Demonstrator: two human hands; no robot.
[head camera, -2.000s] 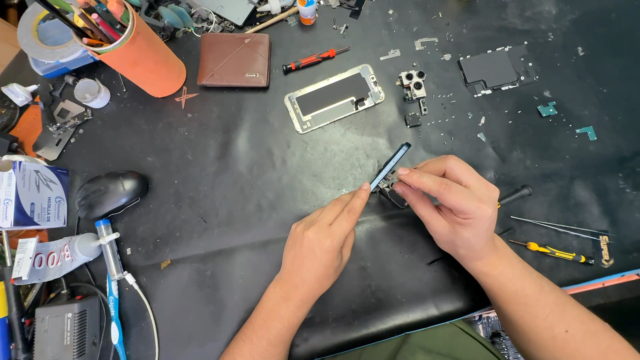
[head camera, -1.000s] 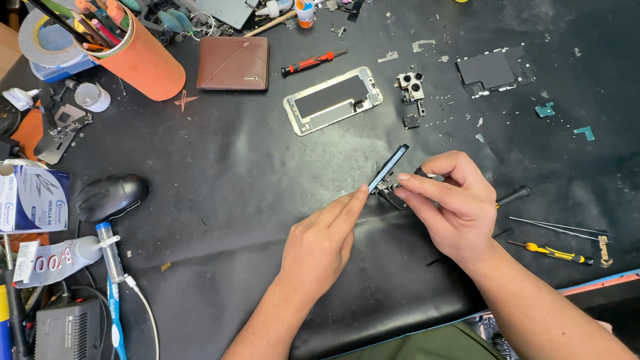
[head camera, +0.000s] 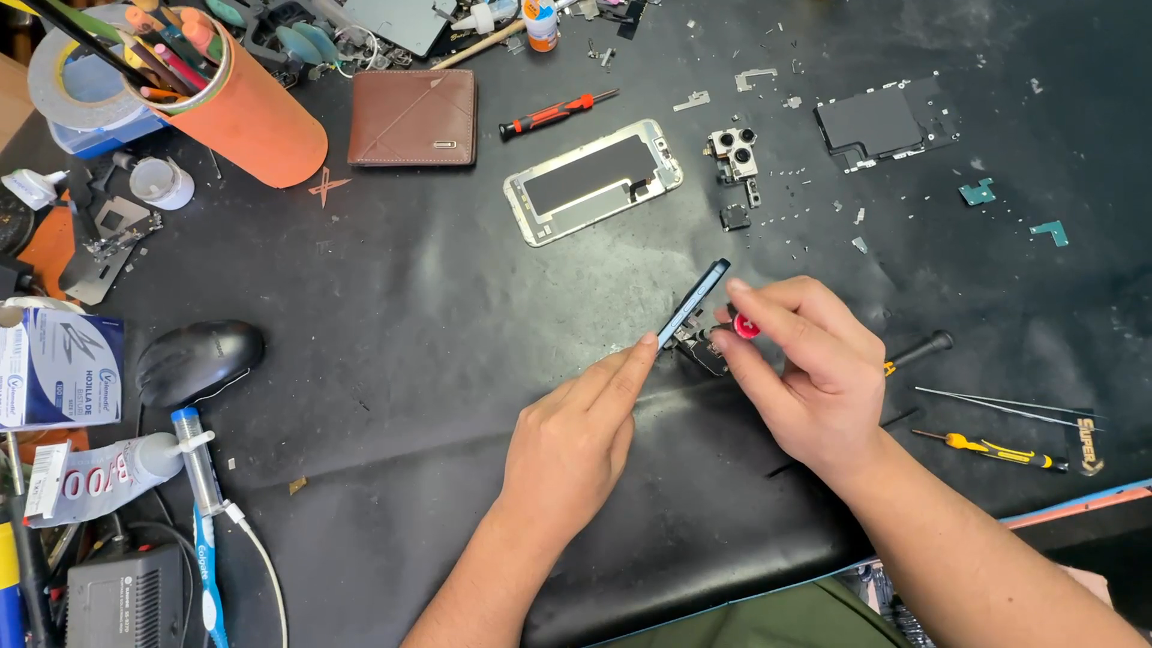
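Observation:
My left hand (head camera: 580, 432) holds a blue phone frame (head camera: 693, 304) tilted up on its edge, fingertips at its lower end. My right hand (head camera: 801, 360), just to the right, pinches a small tool with a round red cap (head camera: 744, 326) between thumb and fingers; its tip is hidden. Dark small phone parts (head camera: 700, 349) stick out beside the frame, partly behind the right fingers. Beyond the hands lie a phone screen assembly (head camera: 589, 184), a camera module (head camera: 735, 155) and a red and black screwdriver (head camera: 558, 114).
Tiny screws and brackets (head camera: 760, 79) lie scattered beyond my right hand, near a black plate (head camera: 886, 123). Tweezers (head camera: 999, 405) and a yellow screwdriver (head camera: 1003, 450) lie at right. A brown wallet (head camera: 413, 118), orange pencil cup (head camera: 261, 121) and black mouse (head camera: 200, 363) are at left.
The red-capped tool now shows in my right hand, whose fingers have shifted around it. My left hand and the phone frame have hardly moved.

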